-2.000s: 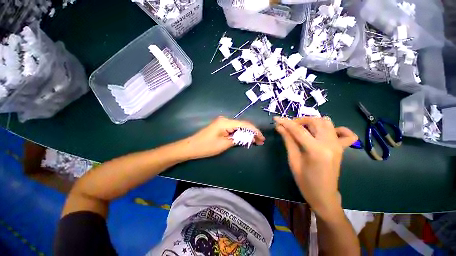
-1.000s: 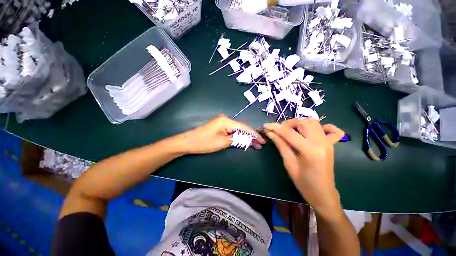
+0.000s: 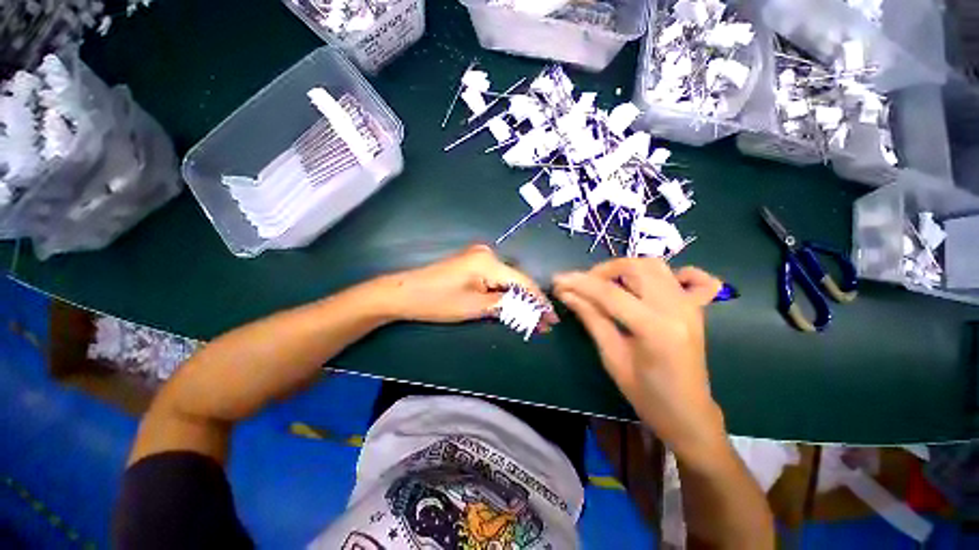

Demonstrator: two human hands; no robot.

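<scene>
My left hand (image 3: 456,288) is closed around a bunch of pin parts (image 3: 520,310), their white heads lined up and showing below the fingers; the stems are hidden in the hand. My right hand (image 3: 653,331) is just to its right, a small gap between them. It holds the blue-ended knife (image 3: 726,292), whose blue end sticks out past the thumb side; its tip is hidden or too blurred at the fingertips. A loose pile of pin parts (image 3: 601,161) lies on the green table behind the hands.
A clear finished-parts box (image 3: 242,140) with rows of parts stands left of the pile. Nippers (image 3: 807,274) lie at right, beside a small-parts tub (image 3: 882,236). Supply tubs (image 3: 687,131) stand behind. A filled clear bag (image 3: 102,199) is at far left. The table's front edge (image 3: 483,395) curves near me.
My right hand has moved left, closer to my left hand, with the knife's blue end moving along. The bunch in my left hand has tilted slightly. The whole view has shifted a little.
</scene>
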